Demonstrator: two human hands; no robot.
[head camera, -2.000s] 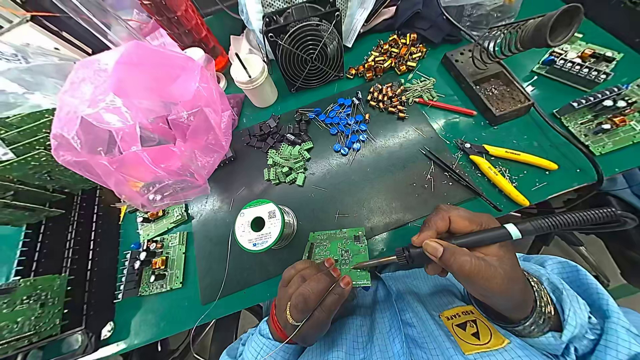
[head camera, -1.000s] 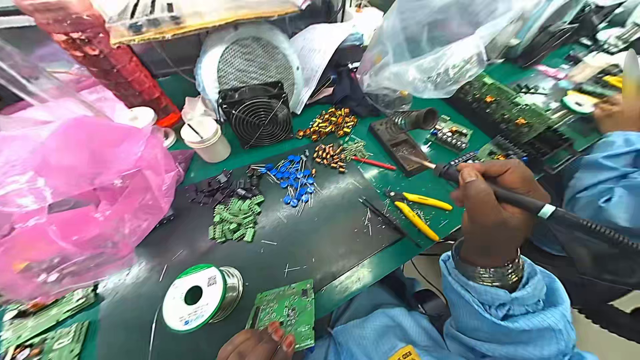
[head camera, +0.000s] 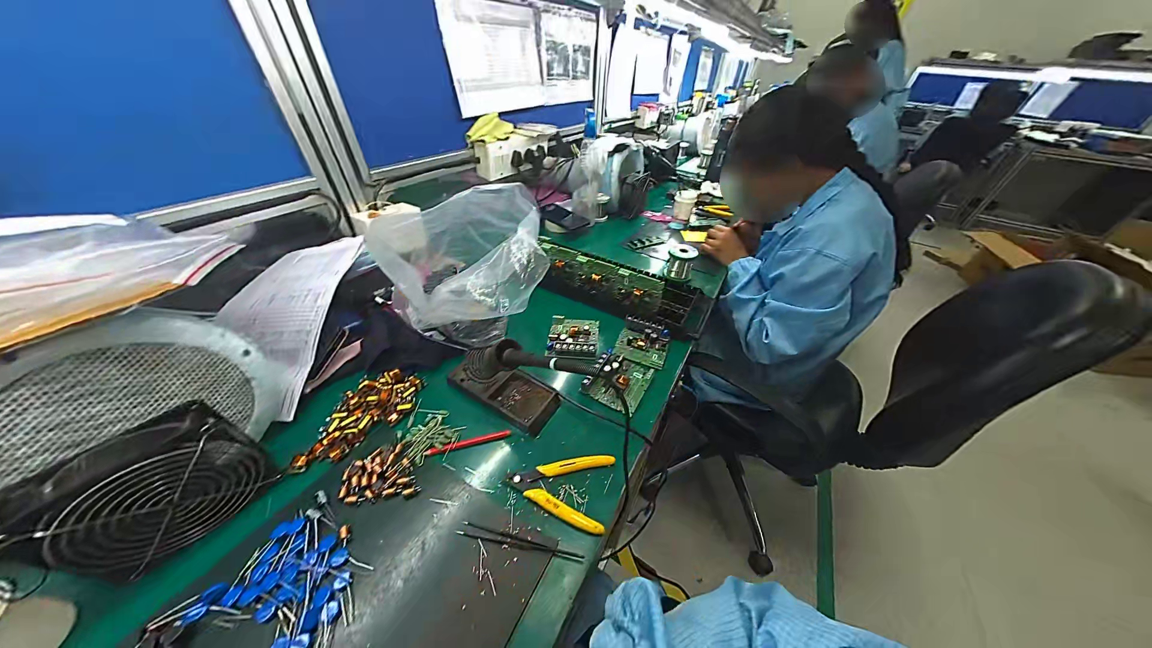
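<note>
Neither my left hand nor my right hand shows; only light blue cloth (head camera: 720, 616) of my garment is at the bottom edge. The soldering iron (head camera: 558, 364) rests in its coiled holder on the stand (head camera: 508, 396). Nearer lie yellow-handled cutters (head camera: 562, 490) with their handles spread, black tweezers (head camera: 520, 542) and a red pen-like tool (head camera: 468, 442). Blue disc components (head camera: 297, 576) are heaped on the dark mat (head camera: 423, 576). Behind them are piles of copper-coloured coils (head camera: 378, 472) and yellow-and-orange coils (head camera: 369, 405). Green circuit boards (head camera: 621, 382) lie past the stand.
A black fan (head camera: 153, 504) stands at the left, by papers (head camera: 288, 315) and a clear plastic bag (head camera: 459, 252). A rack of circuit boards (head camera: 621, 288) separates this spot from a seated co-worker (head camera: 801, 261). A black chair (head camera: 990, 369) stands right of the bench.
The view has swung far to the right and up. The soldering iron, held in my right hand before, now sits in its holder. Both hands and the circuit board by them have left the view.
</note>
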